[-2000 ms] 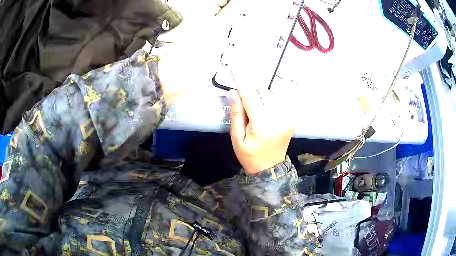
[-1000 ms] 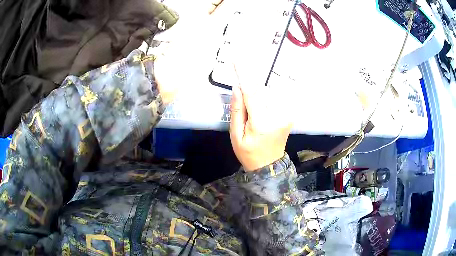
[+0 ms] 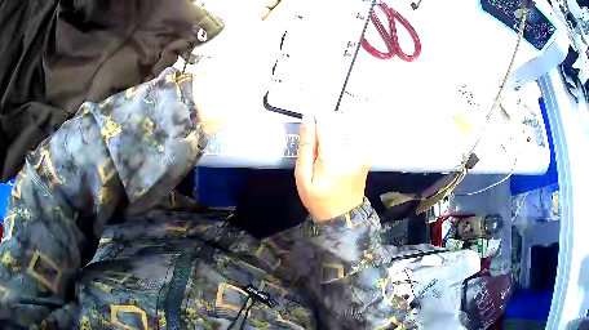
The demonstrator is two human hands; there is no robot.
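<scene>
A smartphone (image 3: 316, 61) with a washed-out white screen and black edges is over the white table. My right hand (image 3: 332, 174) grips its lower end, with the thumb near the lower edge. My left hand (image 3: 218, 106) is badly overexposed left of the phone; its finger shape and any contact with the phone cannot be told. A fingertip shows near the top edge of the picture. A dark brown padded jacket (image 3: 97, 58) lies at the upper left, with a small pale eyelet (image 3: 201, 34) at its corner.
Red-handled scissors (image 3: 392, 35) lie right of the phone. A dark control panel (image 3: 520, 19) is at the upper right. A thin cord with brownish strips (image 3: 445, 190) hangs over the table's right front edge (image 3: 516, 169). Bags (image 3: 439, 277) are below.
The phone, scissors, eyelet and cord appear slightly farther left and up in the picture. My right hand keeps its grip, and my left arm has hardly moved.
</scene>
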